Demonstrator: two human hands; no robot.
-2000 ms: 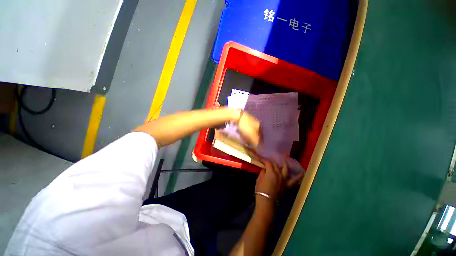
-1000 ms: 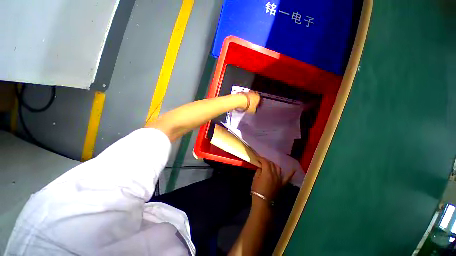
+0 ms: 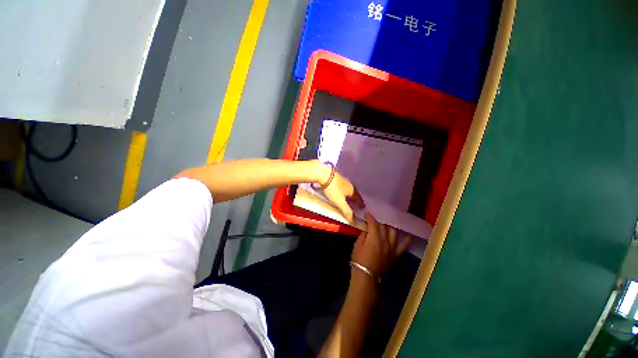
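Note:
A stack of printed paper sheets [image 3: 381, 164] lies in the red bin [image 3: 364, 70], with sheets folded back along its near side and a yellowish-brown edge [image 3: 318, 203] showing. My left hand [image 3: 341, 196] is on the near part of the sheets, fingers pointing towards my other hand; whether it grips a sheet is unclear. My right hand [image 3: 380, 245] holds the folded-back sheets at the bin's near rim, close to the bench edge, fingers partly spread. A narrow white sheet [image 3: 331, 142] shows at the stack's far left corner.
A bright blue sheet or box [image 3: 402, 42] with white lettering is beyond the bin. The green bench top [image 3: 553, 182] with its tan edge runs along the right. Grey floor with yellow lines, a pale table [image 3: 70, 56] and a black cable [image 3: 52, 155] are at left.
My left hand moved from low over the sheets up to their far edge, then back down beside my right hand. The top sheet's face now looks plainer. My right hand stayed at the near rim.

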